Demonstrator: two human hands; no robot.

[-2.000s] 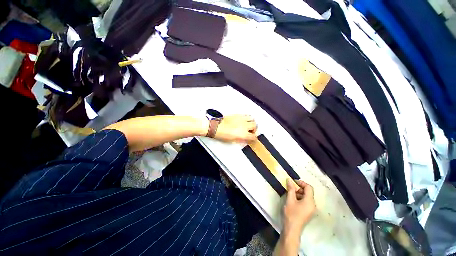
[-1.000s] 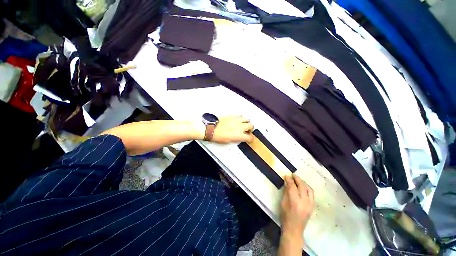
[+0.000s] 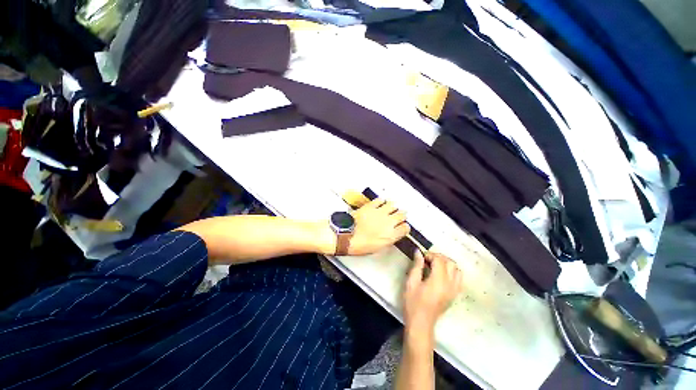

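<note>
A small dark strip (image 3: 420, 238) lies on the white table near its front edge, partly covered by my hands. The end of the tan template (image 3: 353, 199) shows beyond my left hand. My left hand (image 3: 374, 228), with a watch on the wrist, lies flat over the strip and template with fingers spread, pressing them down. My right hand (image 3: 433, 279) pinches the near right end of the strip between thumb and fingers. The part under my left palm is hidden.
The iron (image 3: 610, 327) stands at the table's right end. Long dark brown panels (image 3: 366, 129) run along the table middle, beside a folded bundle (image 3: 488, 160) with a tan pattern piece (image 3: 433, 97). Black panels (image 3: 526, 114) lie farther across. A scrap heap (image 3: 99, 145) is at left.
My left hand has slid along the strip toward my right hand and now covers its middle. The template end shows behind it. My right hand now pinches the strip's end. The view has shifted.
</note>
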